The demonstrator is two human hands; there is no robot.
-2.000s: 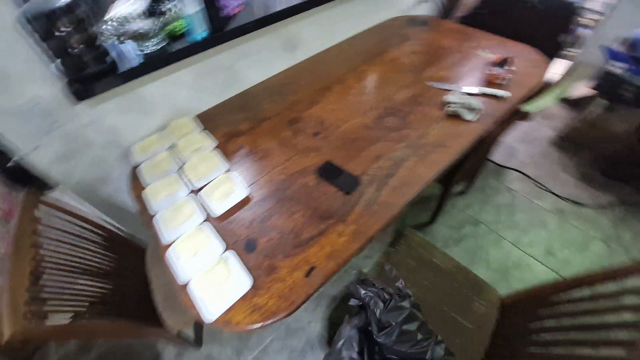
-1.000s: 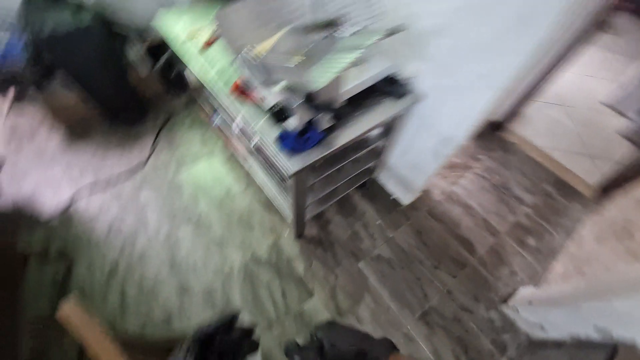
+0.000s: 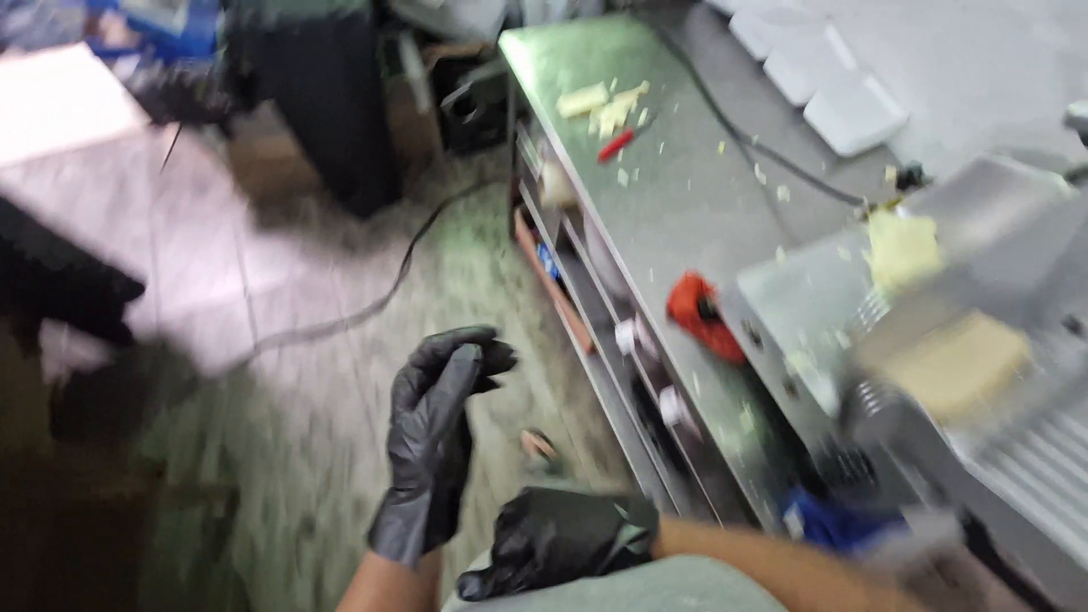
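My left hand (image 3: 433,442), in a black glove, is raised over the floor beside the steel table, its fingers loosely bent and nothing seen in it. My right hand (image 3: 569,535), also black-gloved, lies low against my grey-green clothing; its palm side is hidden. To the right of both hands, a metal slicer (image 3: 782,297) stands on the steel table (image 3: 663,204). A pale yellow block (image 3: 960,365), looking like cheese, rests on the slicer, with a thin yellow slice (image 3: 905,246) behind it. Neither hand touches these.
Yellow scraps (image 3: 608,106) and a red-handled tool (image 3: 616,146) lie on the table's far part. A red thing (image 3: 701,314) sits beside the slicer. White trays (image 3: 854,110) are at the upper right. A dark cable (image 3: 408,263) crosses the floor. Shelves under the table hold various items.
The view has swung from the wooden table with filled white trays to the steel table and slicer. Both gloved hands are now in sight.
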